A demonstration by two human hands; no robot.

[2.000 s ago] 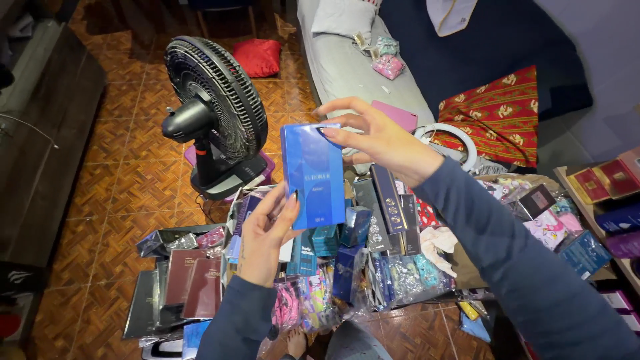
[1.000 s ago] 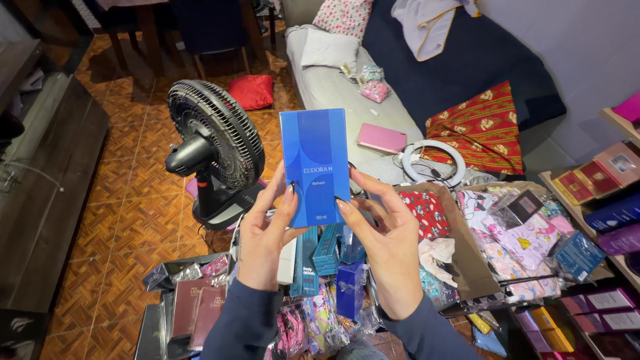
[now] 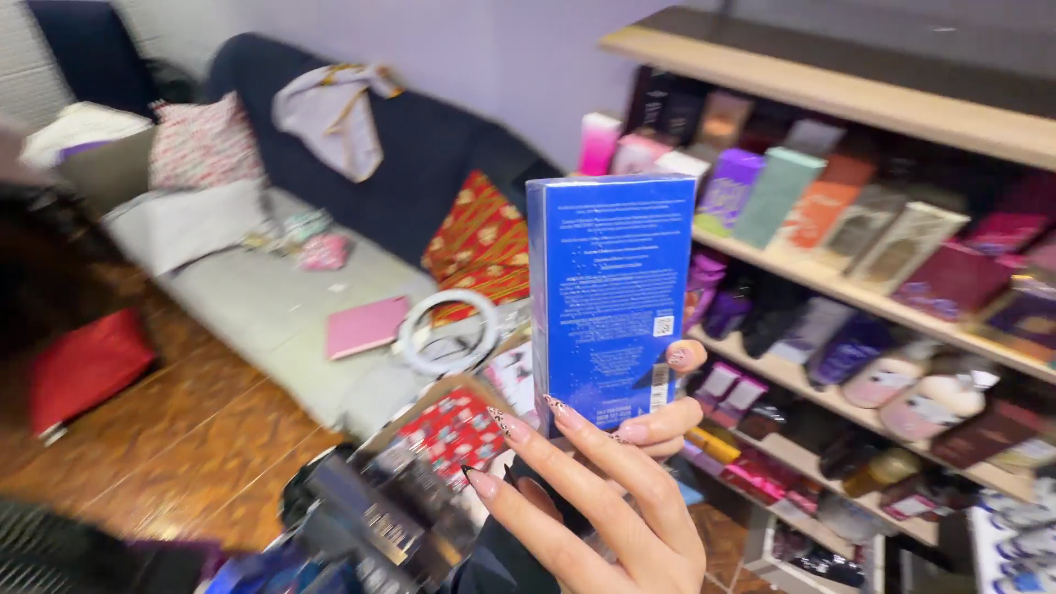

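A blue cardboard product box [image 3: 615, 289] in clear wrap stands upright before me, a printed face with small text and codes turned toward the camera. My left hand [image 3: 667, 422] holds it near the bottom, its fingers curled round the right edge; the palm and most of this hand are hidden. My right hand [image 3: 606, 503] is in front and lower, back of the hand showing, fingers spread and pointing up and left. Its fingertips overlap the box's lower edge; whether they touch it I cannot tell. Both hands have long decorated nails.
Shelves [image 3: 825, 280] of boxed products and bottles stand to the right. Behind are a sofa bed [image 3: 305, 330] with a pink flat item [image 3: 365, 327], and a white ring light [image 3: 450, 332]. Dark boxes [image 3: 363, 511] and red patterned fabric [image 3: 458, 433] lie below. A red cushion [image 3: 91, 371] is on the floor.
The view has swung right to the shelves. The box now shows a text-covered face instead of the face with large lettering. My right hand has let go of the box's side and its fingers are spread.
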